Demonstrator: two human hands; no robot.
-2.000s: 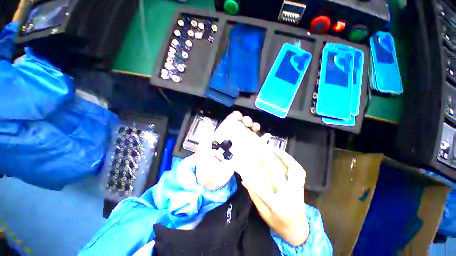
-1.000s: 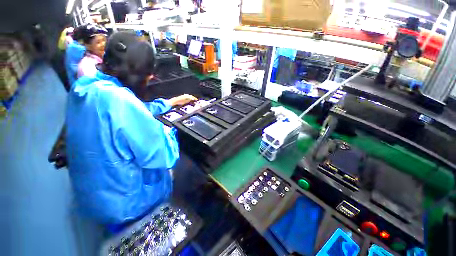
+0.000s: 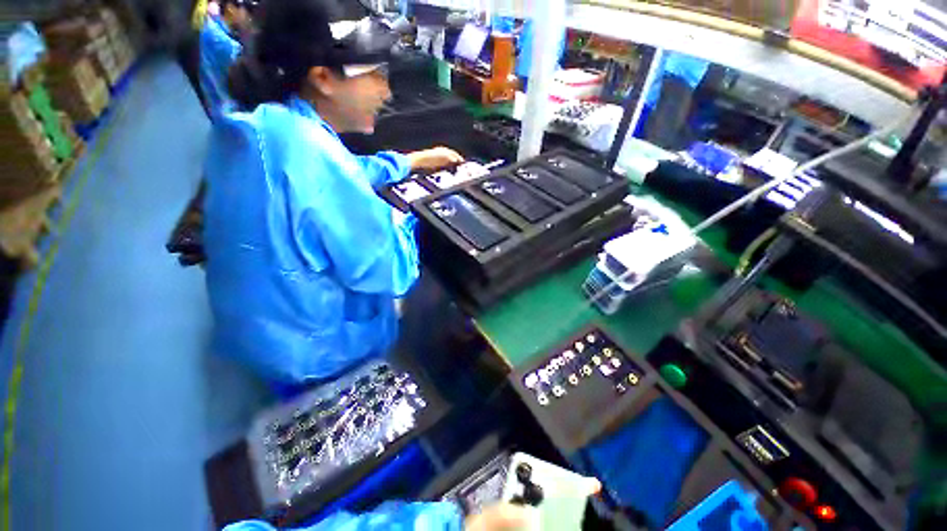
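My left hand [image 3: 504, 516] is at the bottom edge, partly cut off, in a light-blue sleeve. It holds a pale green phone back cover [image 3: 566, 498] with a dark camera cluster at its upper left corner. The cover's lower part is cut off by the picture's edge. A small skin-toned spot shows at the cover's right edge, perhaps a fingertip; I cannot tell of which hand. No clear part of my right hand shows.
Lens parts tray [image 3: 566, 415], dark-blue sheets [image 3: 654, 456] and light-blue film [image 3: 727, 510] lie right. Blister tray [image 3: 343, 430] is low left. Black press [image 3: 768, 415] is at right. White holder stack [image 3: 644, 259] and stacked foam trays [image 3: 519, 233] stand behind. A co-worker [image 3: 301, 239] is at left.
The view has swung up and left since the oldest frame, then slightly down. My left hand and the pale cover show again at the bottom; the co-worker appears larger and nearer.
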